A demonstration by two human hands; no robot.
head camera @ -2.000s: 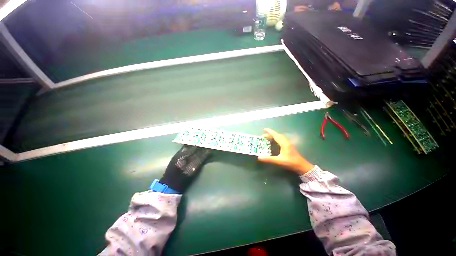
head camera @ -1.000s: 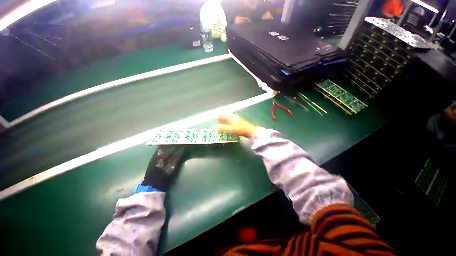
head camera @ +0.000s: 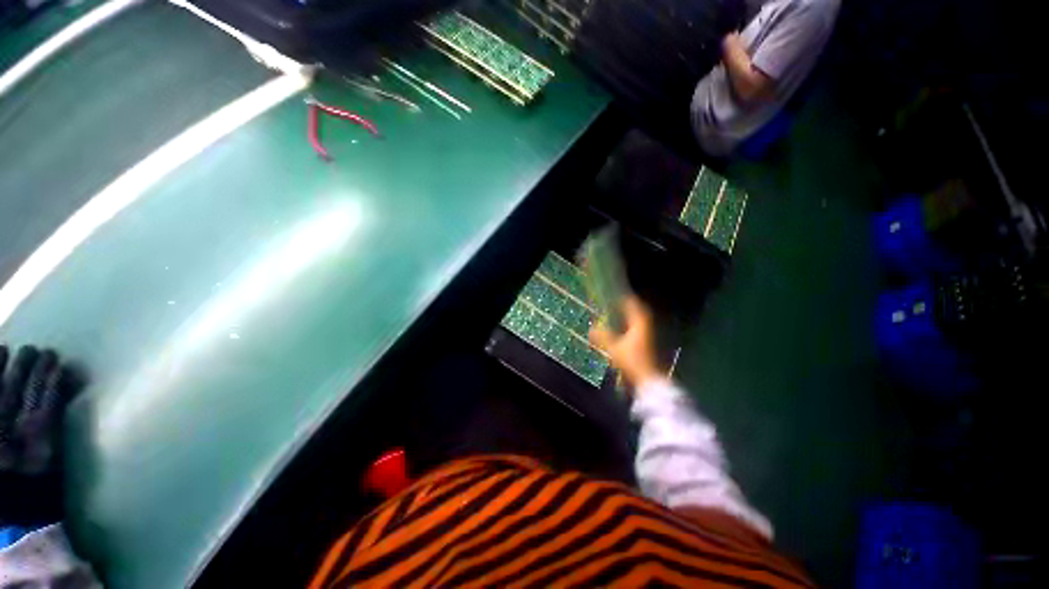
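My bare right hand grips a blurred green PCB panel, tilted nearly upright above the dark trays right of the bench. Other green PCB panels lie side by side on a black tray just below and left of it. My left hand, in a black glove, is at the left edge over the green bench. It is partly cut off, fingers pointing up, with no panel seen in it.
Red-handled pliers, thin pale strips and spare PCB panels lie at the bench's back. More panels lie on a farther black tray. A person sits beyond. Blue bins stand at right.
The view has swung right and down. My right hand has moved from the bench to above the trays with a panel. My left hand no longer holds the panel and is at the left edge.
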